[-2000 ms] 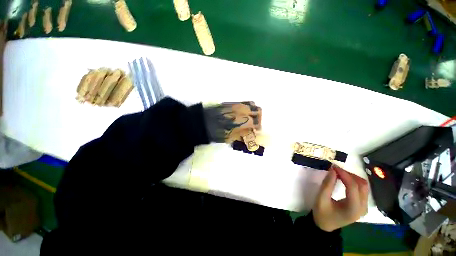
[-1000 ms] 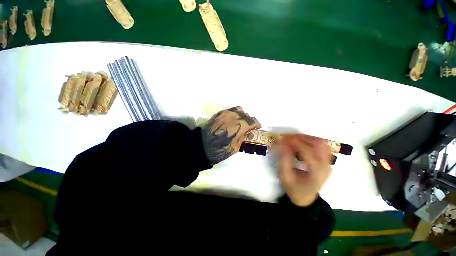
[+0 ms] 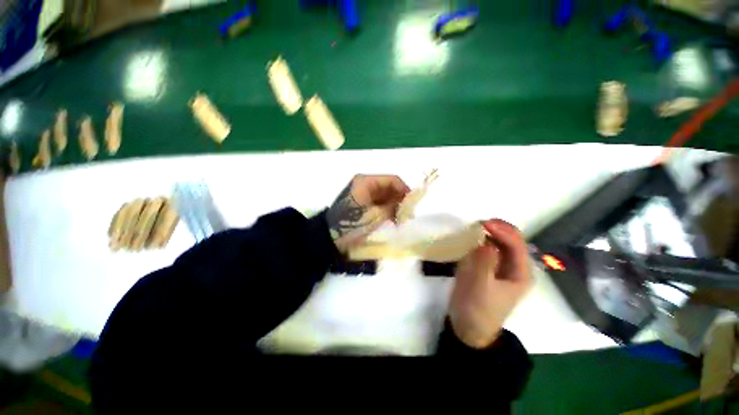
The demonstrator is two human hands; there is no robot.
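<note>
The picture is blurred. My left hand (image 3: 369, 212) holds a tan part (image 3: 416, 198) at its fingertips, tilted up above the table. My right hand (image 3: 490, 280) grips the right end of a pale tan elongated piece (image 3: 442, 246) that reaches left toward my left hand, over the fixture. Whether this is one part or two is unclear. The fixture's black blocks (image 3: 438, 268) show below it. A pile of tan parts (image 3: 144, 223) lies on the white table at the left, beside silver strips (image 3: 197, 211).
The black feeder (image 3: 600, 259) with a red light stands at the right, under a red-orange hose (image 3: 703, 118). Beyond the white table (image 3: 284, 182), the green belt (image 3: 373, 105) carries scattered tan parts (image 3: 324, 122) and blue parts (image 3: 456, 24).
The view has tilted up, showing more belt. My left hand now holds a tan part raised off the fixture. My right hand has closed on the right end of the pale tan piece.
</note>
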